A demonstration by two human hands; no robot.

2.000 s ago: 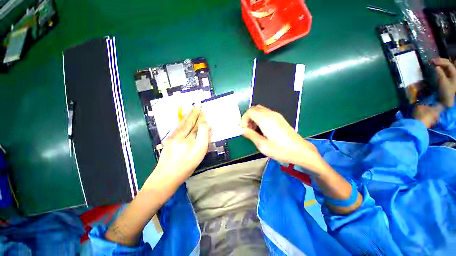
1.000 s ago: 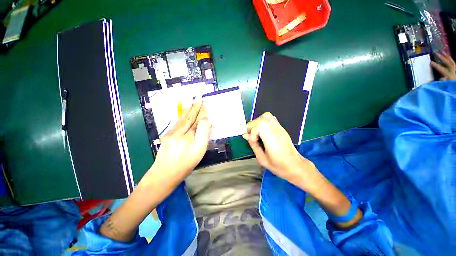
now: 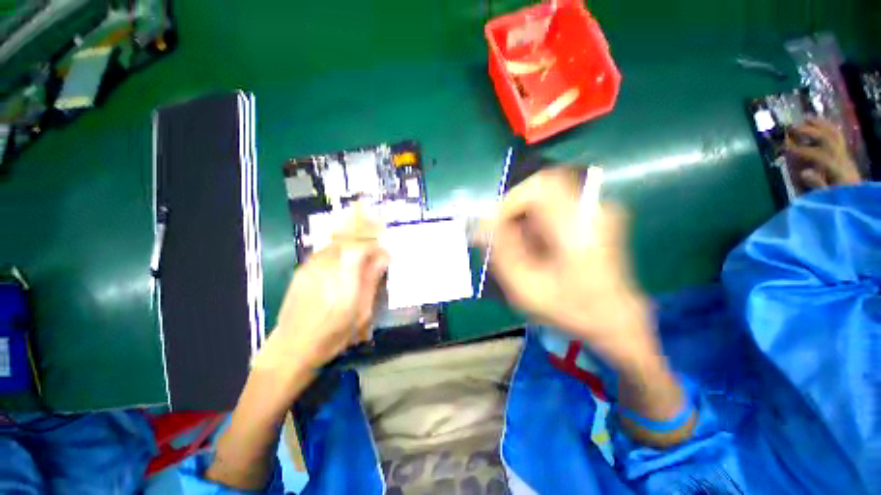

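Observation:
The opened tablet unit [image 3: 359, 174] lies in front of me, circuitry at its top edge. A flat white rectangle [image 3: 428, 266] with a dark strip on its top edge is over the unit's right side and sticks out past it. My left hand [image 3: 333, 290] grips its left edge and hides part of the unit. My right hand [image 3: 570, 261] is raised over the black pad sheet [image 3: 526, 162], blurred, covering most of it. Whether its fingers hold anything cannot be told.
Long black strips [image 3: 203, 251] lie on the left with a thin tool [image 3: 157, 247] on them. A red box [image 3: 553, 72] with cream scraps stands at the far side. Another person's hand [image 3: 821, 153] is at a tablet unit on the right. More units [image 3: 87, 72] lie far left.
My right hand has left the white rectangle's right edge and moved right and up, over the pad sheet. My left hand still holds the rectangle. The camera view has shifted.

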